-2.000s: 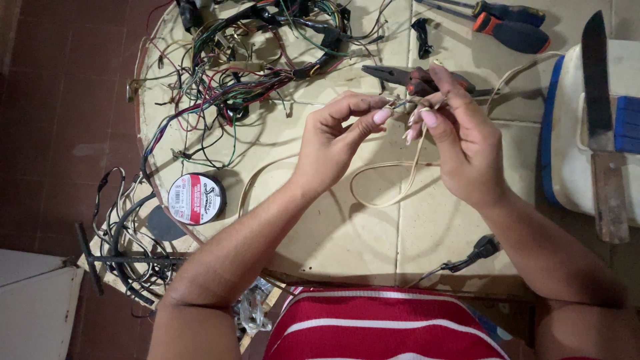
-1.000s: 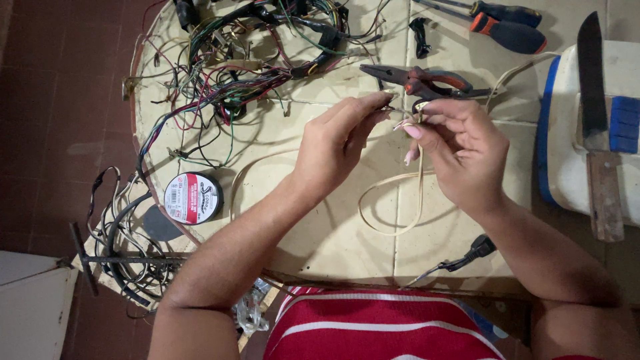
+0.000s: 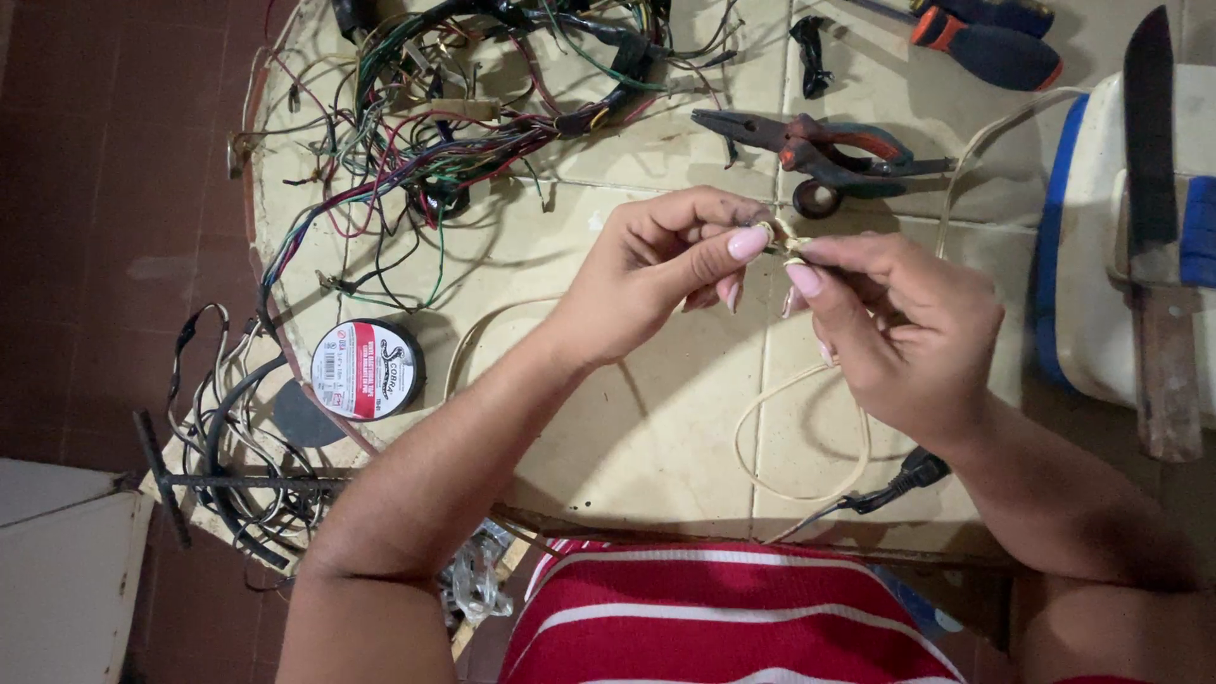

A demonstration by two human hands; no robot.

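Observation:
Between thumb and fingers, my left hand [image 3: 679,256] pinches one part of a cream-coloured electrical cord. My right hand [image 3: 893,323] grips the same cord close by, fingertips almost touching those of the left. The cream cord [image 3: 750,446] hangs below my right hand in a loop on the tiled table. Pliers with worn dark and orange handles [image 3: 807,152] lie just beyond both hands. A black plug or connector [image 3: 917,470] rests near the right forearm. The exact joint of the cord is partly hidden by the fingers.
A tangled wiring harness [image 3: 456,133] covers the back left. A roll of black electrical tape [image 3: 366,369] sits at the left edge. Screwdrivers [image 3: 997,52] lie at the back right. A large knife [image 3: 1154,237] rests on a white and blue container [image 3: 1092,313].
My fingertips have come closer together at the cord than one second ago, with my left thumb now turned toward the right hand. The pliers lie still.

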